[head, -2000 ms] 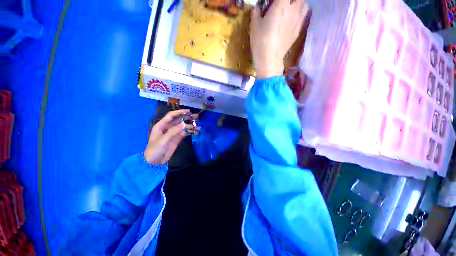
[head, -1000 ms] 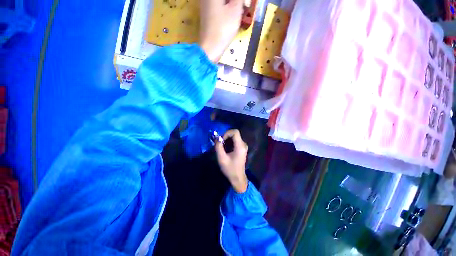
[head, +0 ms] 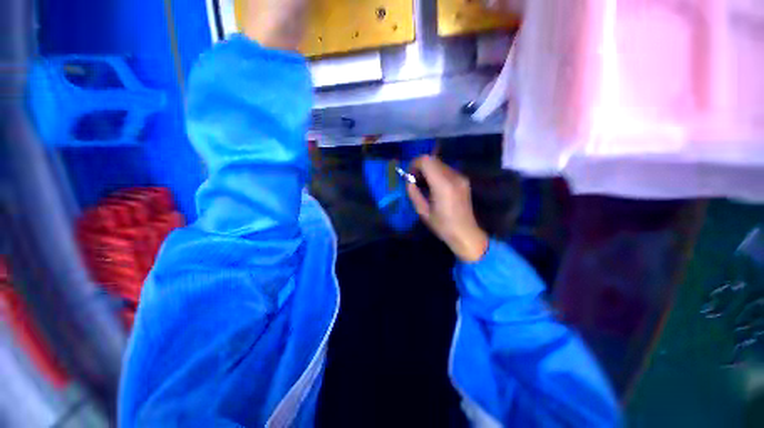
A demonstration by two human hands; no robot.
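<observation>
My right hand (head: pixel 444 201) is in front of the white press, pinching a small silver ring part (head: pixel 405 175) between thumb and fingers. The part is seen nearly edge-on and is blurred. My left hand (head: pixel 281 18) is at the top edge, blurred and cut off, over the left part of the gold plate (head: pixel 360 25). Its fingers are out of the picture, so what it holds is hidden. The fixture and press head are not in view. A white pad (head: pixel 345 72) lies in front of the gold plate.
A second gold plate (head: pixel 473 17) is beside the first. Stacked pink-white trays (head: pixel 637 159) overhang at the right. Loose rings (head: pixel 727 301) lie on the green bench (head: pixel 695 359). Red crates (head: pixel 130 242) and a blue stool (head: pixel 96 100) stand at the left.
Two seconds ago my left hand held a ring and my right was at the plate; now my right holds a ring and my left is up at the plate. The view has swung.
</observation>
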